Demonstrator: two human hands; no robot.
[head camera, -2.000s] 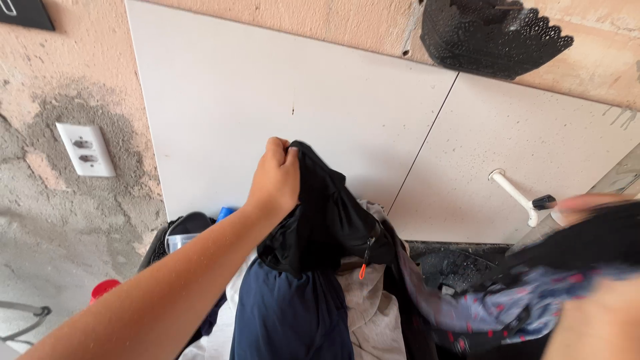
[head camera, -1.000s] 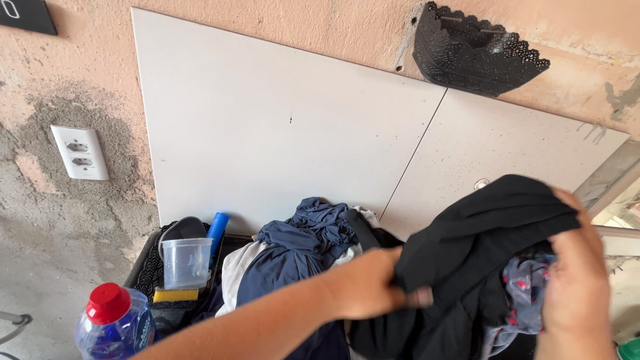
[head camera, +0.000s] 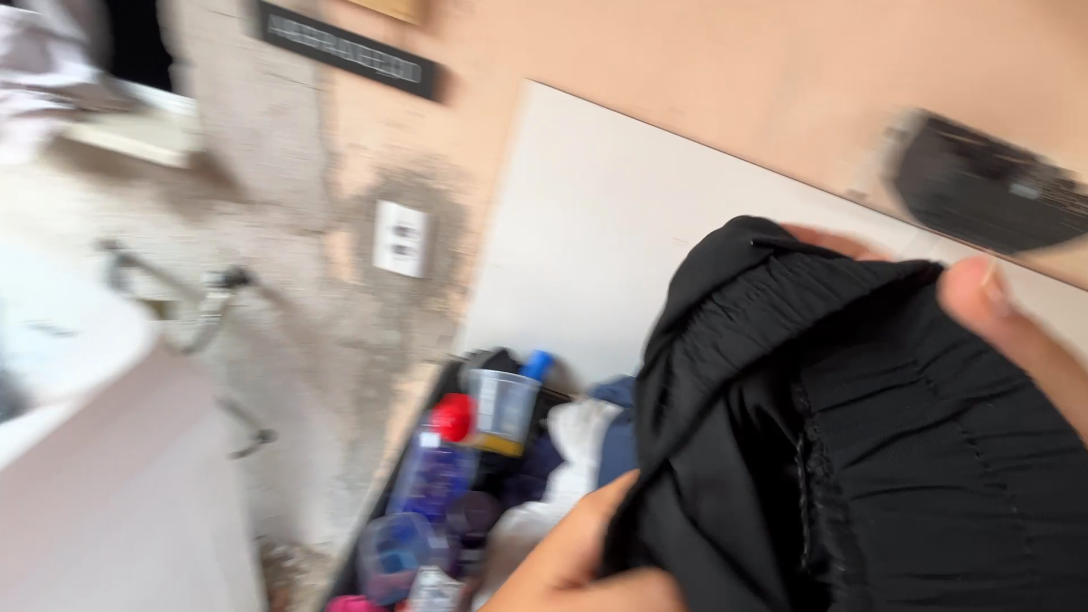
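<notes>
A black garment with a gathered elastic waistband (head camera: 918, 425) fills the lower right of the head view, close to the camera. My left hand (head camera: 595, 552) grips its lower left edge, partly cut off by the bottom of the frame. At the waistband's upper right edge is my right hand (head camera: 1003, 314), the thumb on the near side and other fingers partly hidden behind the cloth. Behind the garment lie white cloth (head camera: 578, 442) and a bit of navy blue cloth (head camera: 619, 446).
Left of the cloths stand a bottle with a red cap (head camera: 452, 417), a clear plastic cup (head camera: 503, 404) and a clear tub (head camera: 399, 552). A white panel (head camera: 586, 238) leans on the wall, near a power outlet (head camera: 401, 240). A black lace-edged holder (head camera: 977, 183) hangs at right.
The black garment is now held up close to the camera, its waistband spread between both hands. The patterned cloth seen with it before no longer shows. The view has swung left.
</notes>
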